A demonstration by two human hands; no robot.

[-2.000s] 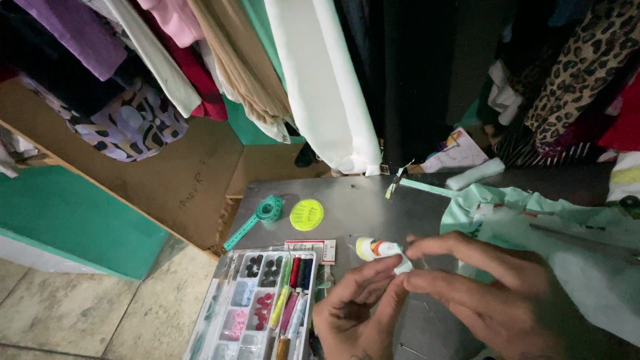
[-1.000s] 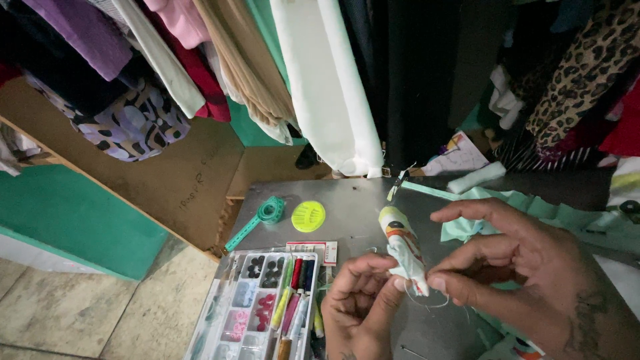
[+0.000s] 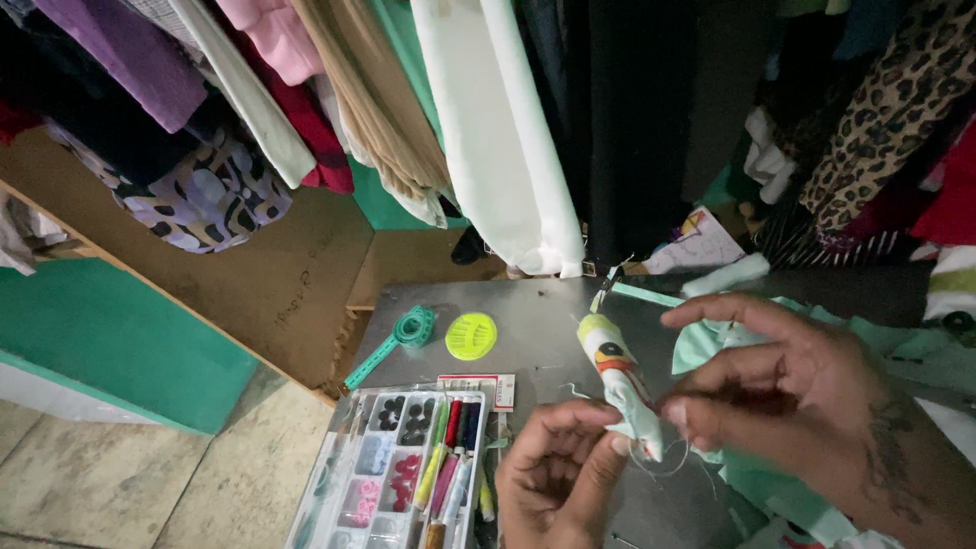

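A small stuffed fabric piece (image 3: 614, 362), white with a yellow-green end and a printed eye-like motif, slants upward between the hands. My left hand (image 3: 568, 465) pinches its lower edge between thumb and finger. My right hand (image 3: 762, 389) is at the piece's right side, thumb and index finger together near a loose loop of thread (image 3: 671, 467); whether they hold a needle or only thread cannot be told. Mint-green fabric (image 3: 801, 488) lies beneath and behind my right hand. Beyond the piece, a thin mint strip (image 3: 648, 294) lies by a small dark tool with pale scraps (image 3: 606, 288).
On the grey table (image 3: 526, 305) are a coiled green tape measure (image 3: 412, 328), a yellow-green disc case (image 3: 470, 336) and a needle packet (image 3: 499, 390). A clear compartment box (image 3: 374, 473) holds buttons and thread spools at the lower left. Clothes (image 3: 496, 130) hang behind the table.
The stuffed piece has turned from lying more sideways, mostly behind the fingers, to slanting upward in fuller view. My right hand has shifted slightly and its fingers remain close to the piece's lower end.
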